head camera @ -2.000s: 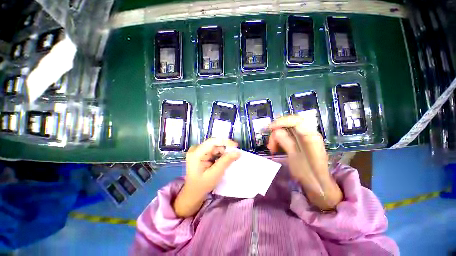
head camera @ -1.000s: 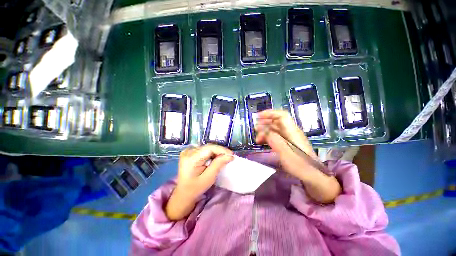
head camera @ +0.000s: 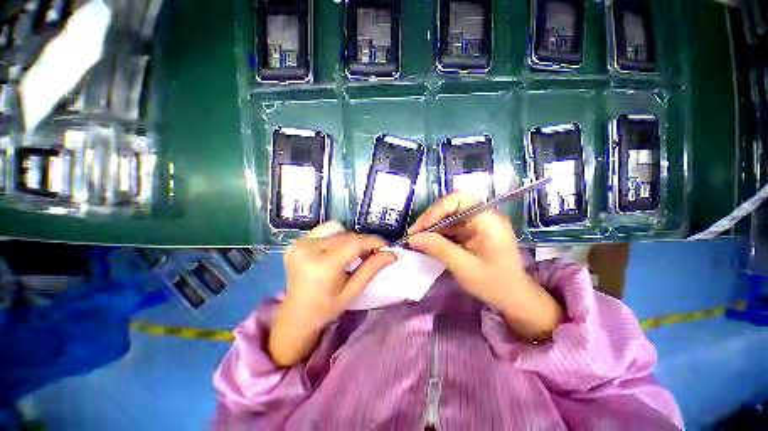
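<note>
My left hand pinches a small white sheet at its upper corner, below the near row of the tray. My right hand holds thin tweezers like a pen, their tip at the sheet's corner by my left fingertips. Whether a sticker is on the tip cannot be seen. A clear blister tray holds two rows of black open-backed phones. The phone just above my fingertips sits tilted in its pocket. My right hand partly covers the phone beside it.
Stacked clear trays with phones lie at the left, with a white paper sheet on them. A printed label strip runs at the right edge. The green bench ends near my lap. More phones in a tray show below its edge.
My right hand has moved down and left from over the phones to the sheet, and the tweezers now show clearly. The phones appear larger and higher in the view.
</note>
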